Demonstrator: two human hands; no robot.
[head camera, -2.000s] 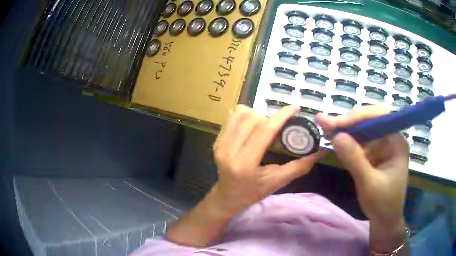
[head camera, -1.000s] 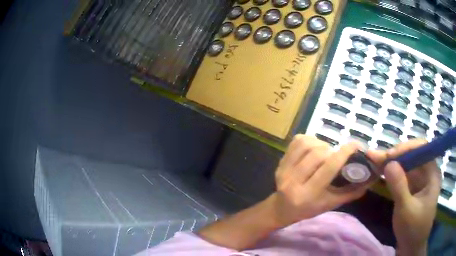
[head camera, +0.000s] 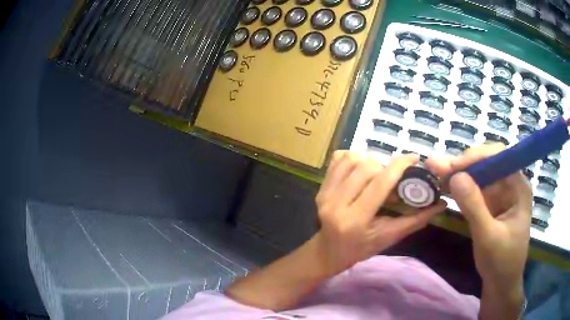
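Observation:
My left hand (head camera: 359, 206) holds a round black-rimmed component (head camera: 417, 189) between its fingers, with the pale ringed face towards me. My right hand (head camera: 494, 212) grips a blue pen-shaped tool (head camera: 515, 155); its tip end points at the component's right edge. The tip itself is hidden by the fingers, so contact cannot be told. Both hands are close together over the bench's front edge. Behind them a white plastic tray (head camera: 369, 134) holds rows of similar components, tilted or on edge.
A brown cardboard sheet (head camera: 275, 106) with handwriting bears silver-faced components at its far part. Dark ribbed stacked trays (head camera: 150, 56) lie left of it. Thin silver sticks (head camera: 447, 25) lie on the green mat (head camera: 400, 14). A large grey box (head camera: 125, 250) is below the bench at left.
The camera view has swung right and then partly back left. The component's pale face shows at a somewhat different angle. Both hands keep hold of the component and the tool.

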